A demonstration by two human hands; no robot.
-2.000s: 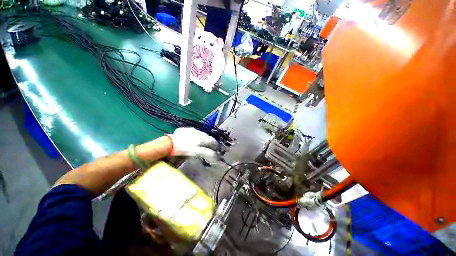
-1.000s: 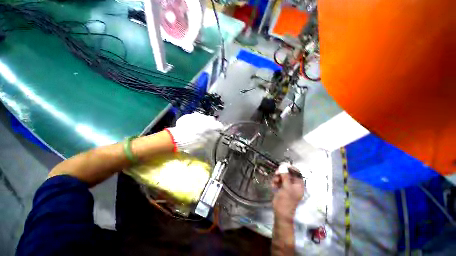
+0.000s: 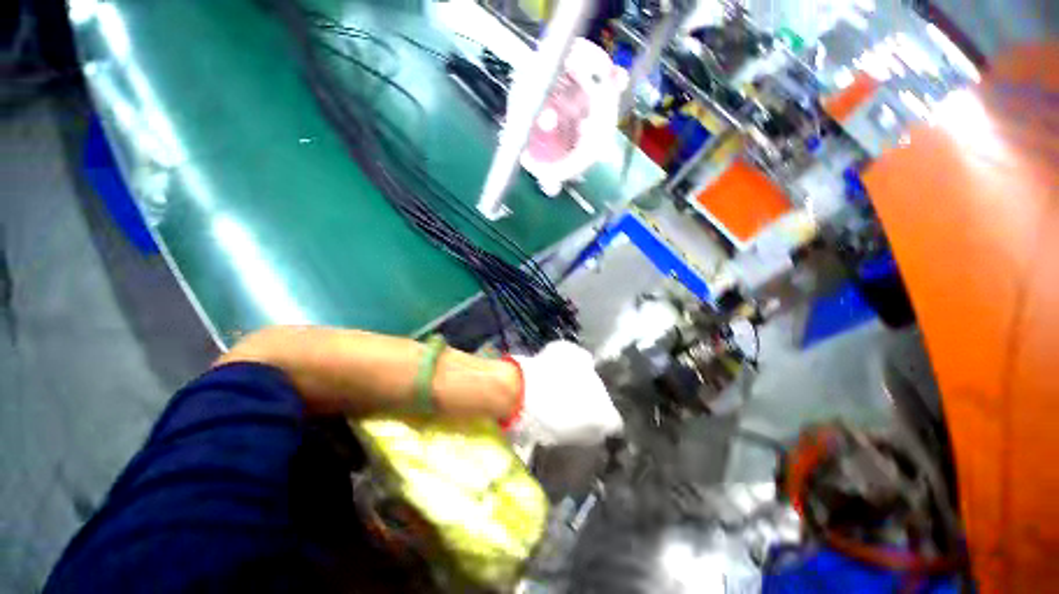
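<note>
My left hand (image 3: pixel 567 392), in a white knitted glove with a red cuff, is over the metal machine table at the near end of the black cable bundle (image 3: pixel 447 232). Its fingers are blurred, so I cannot tell whether they hold a cable. The bundle runs across the green bench (image 3: pixel 267 174), with its ends beside the glove. A yellow wrapped block (image 3: pixel 465 493) lies below my left forearm. The machine parts (image 3: pixel 668 348) right of the glove are blurred. My right hand is not in view.
A large orange panel (image 3: pixel 987 290) fills the right side. A pink and white fan (image 3: pixel 569 122) stands on the bench by a white post (image 3: pixel 523 128). Orange and dark hoses (image 3: pixel 813 464) are at the lower right. Blue material (image 3: pixel 848 574) shows at the bottom edge.
The camera view has swung, so the bench, fan and left hand appear further right. My right hand, seen over the round disc one second ago, is out of view. Hoses now show lower right.
</note>
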